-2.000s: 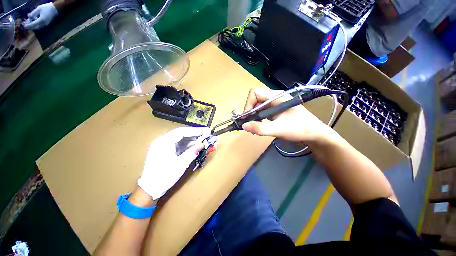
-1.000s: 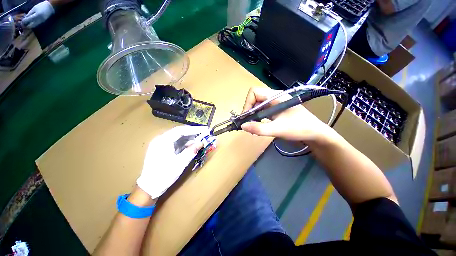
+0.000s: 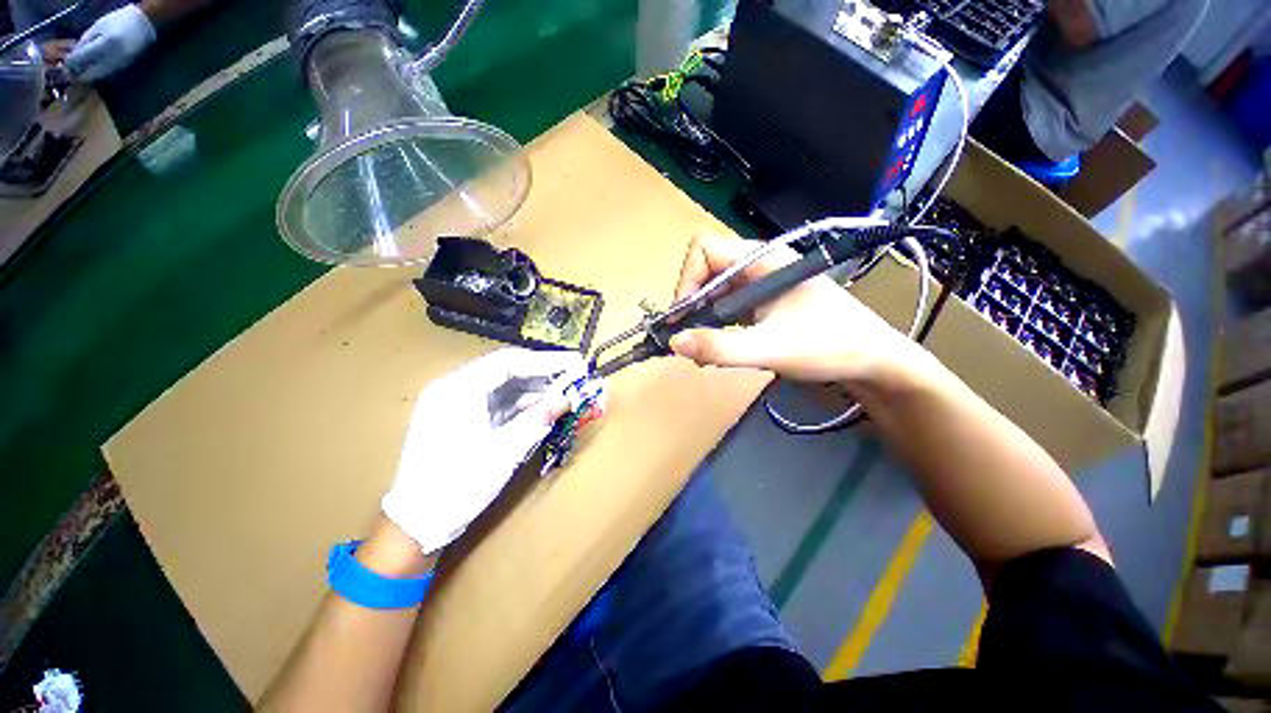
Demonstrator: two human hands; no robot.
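Observation:
My left hand [image 3: 481, 439], in a white glove with a blue wrist strap [image 3: 378, 577], holds a small circuit board assembly [image 3: 576, 415] between thumb and fingers. Red and dark wires hang from the assembly. My bare right hand [image 3: 781, 327] grips a black soldering iron [image 3: 753, 290] like a pen. Its tip meets the upper end of the assembly at the gloved fingertips; exact contact is too small to tell. A pale solder feed tube [image 3: 797, 234] runs along the iron. Both hands are above the tan work board [image 3: 307, 418].
The iron stand [image 3: 478, 290] with its yellowish cleaning tray [image 3: 563, 315] is on the board, beyond my left hand. A clear fume hood [image 3: 404, 188] hangs over the green bench. A black box [image 3: 822, 112] and divided carton [image 3: 1066, 307] are at the right. Other people's arms are at the top.
The rear of the iron and its cable have tilted up slightly, and the feed tube has shifted. My left hand and the assembly are almost unmoved.

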